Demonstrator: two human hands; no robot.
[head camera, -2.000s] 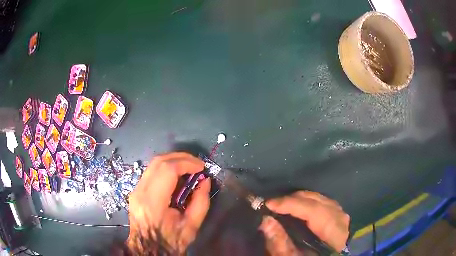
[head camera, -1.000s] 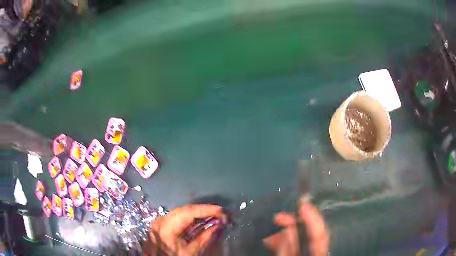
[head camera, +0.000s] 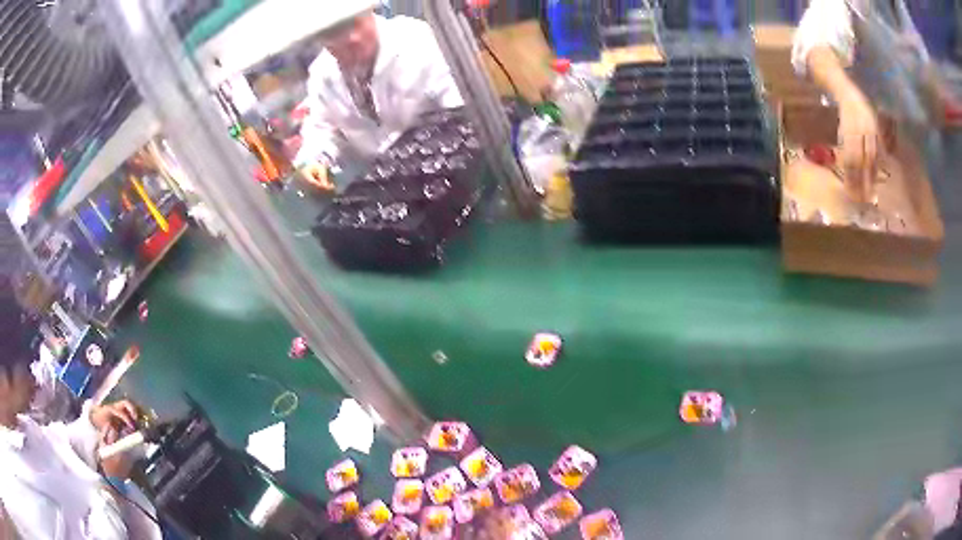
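No hand of mine is clearly in view. Pink housings (head camera: 445, 485) with orange-yellow insides lie grouped on the dark-green bench at the bottom centre. One housing (head camera: 543, 349) lies apart behind the group. Another housing (head camera: 701, 407) lies further right with a small bluish piece against it. A blurred, beige rounded thing (head camera: 905, 524) and a pale pinkish flat piece (head camera: 945, 498) are cut off at the lower right edge. The soldering iron and the housing held before are not in view.
A metal post (head camera: 280, 285) slants down to the bench, with white paper scraps (head camera: 351, 425) at its foot. Black compartment trays (head camera: 675, 158) and an open cardboard box (head camera: 860, 237) stand behind. White-coated people sit behind and at left; one person's hand reaches into the box. A black device (head camera: 206, 464) is lower left.
The view has swung up and left. My hands, the iron and the held housing have left the picture. The housings now show at bottom centre; the trays, box, post and people have come into view.
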